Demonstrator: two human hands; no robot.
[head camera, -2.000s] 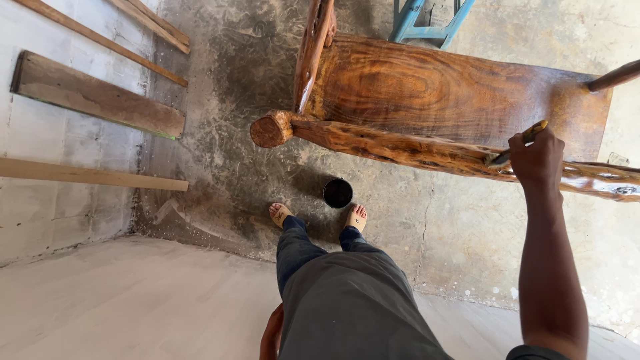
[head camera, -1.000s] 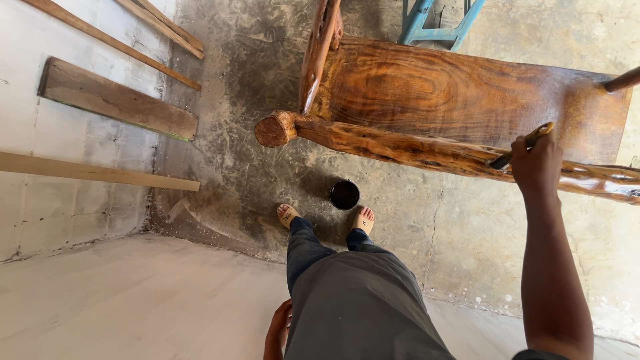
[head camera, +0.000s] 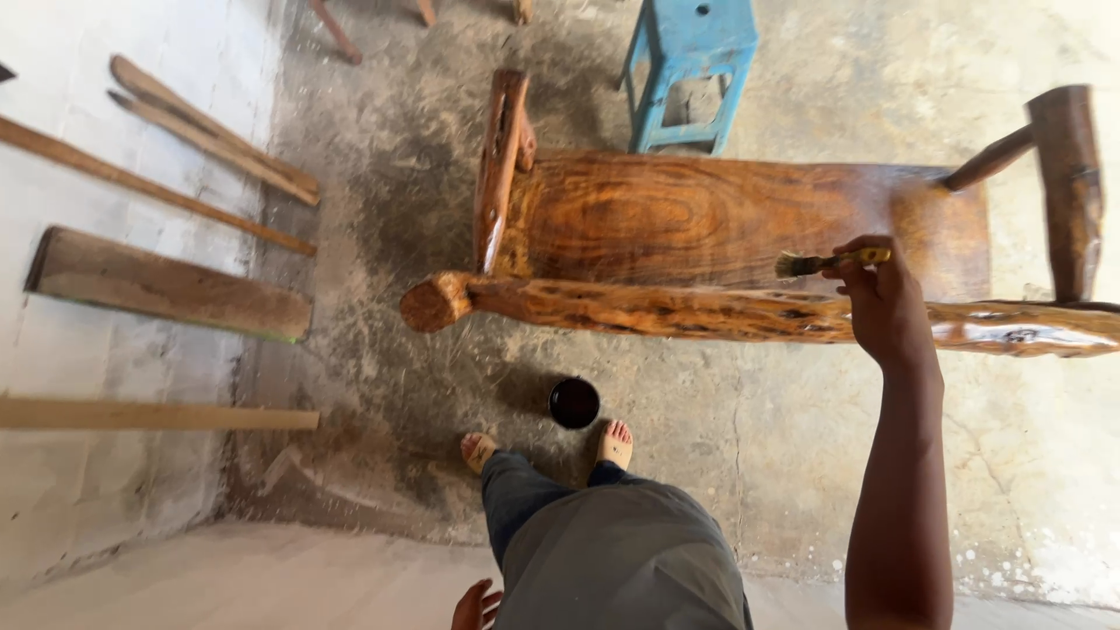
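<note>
My right hand (head camera: 878, 293) grips a paintbrush (head camera: 831, 262) by its yellowish handle, its bristles pointing left over the near side of a glossy wooden bench. The bench's thick top rail (head camera: 665, 311), a natural log with knots and hollows, runs just below the brush. Beyond it lies the broad seat plank (head camera: 656, 210) with swirling grain. Whether the bristles touch the wood I cannot tell. My left hand (head camera: 477, 605) hangs at the bottom edge beside the grey garment, partly cut off, with fingers apart and nothing seen in it. A black container of dark liquid (head camera: 574, 403) stands on the floor near my feet.
A blue plastic stool (head camera: 696, 79) stands behind the bench. Several wooden boards, one of them a wide plank (head camera: 175, 282), lean on the white wall at left. The bench's left arm (head camera: 500, 175) and right post (head camera: 1067, 192) rise at its ends. Concrete floor surrounds the bench.
The brush has come off the log rail and now shows over the seat side, its bristles in sight. My left hand's fingers are more visible beside the garment. The view has shifted, showing more of the stool.
</note>
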